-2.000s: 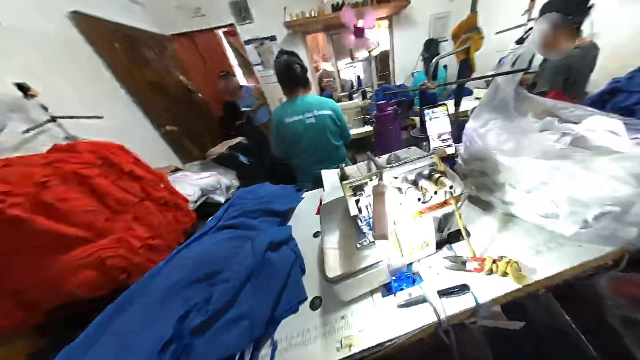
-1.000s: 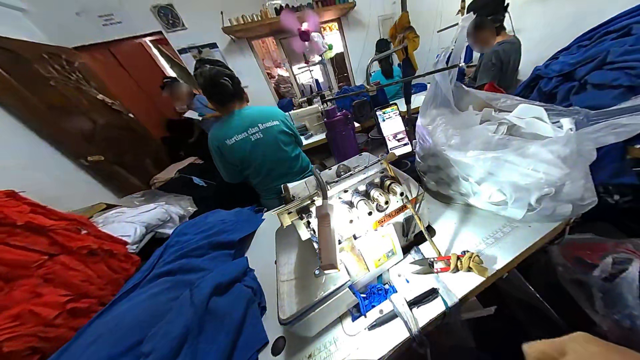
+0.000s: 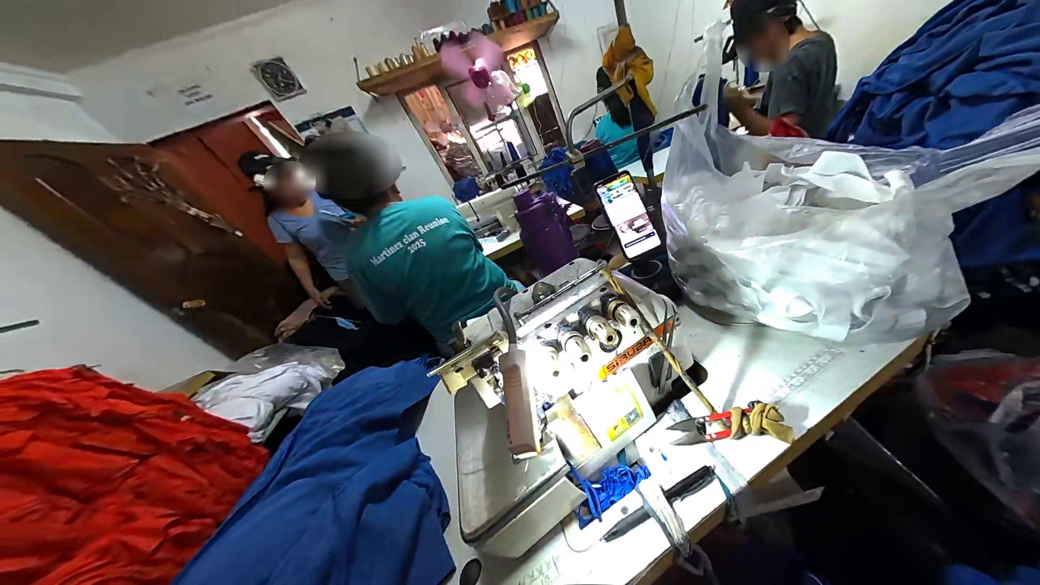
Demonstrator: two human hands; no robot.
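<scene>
Neither of my hands is in the head view. A serger sewing machine point(image 3: 561, 349) stands on a white table, its work light shining on the tension dials. Blue thread scraps point(image 3: 613, 487) lie at its front edge, close to a black pen point(image 3: 662, 502). Thread snips with red handles point(image 3: 715, 424), wrapped partly in tan cloth, rest on the tabletop to the right. Blue fabric point(image 3: 341, 487) is heaped left of the machine. A phone point(image 3: 628, 215) with its screen lit stands upright behind it.
Red fabric point(image 3: 114, 479) is piled at the far left. A clear plastic bag of white cloth pieces point(image 3: 812, 244) sits on the table at right. A purple jug point(image 3: 544, 231) stands behind the machine. Several people are farther back, one in a teal shirt point(image 3: 426, 264).
Part of a hand at the lower right edge one second ago is out of view now. A person in light blue at the back shows more fully. The view has shifted.
</scene>
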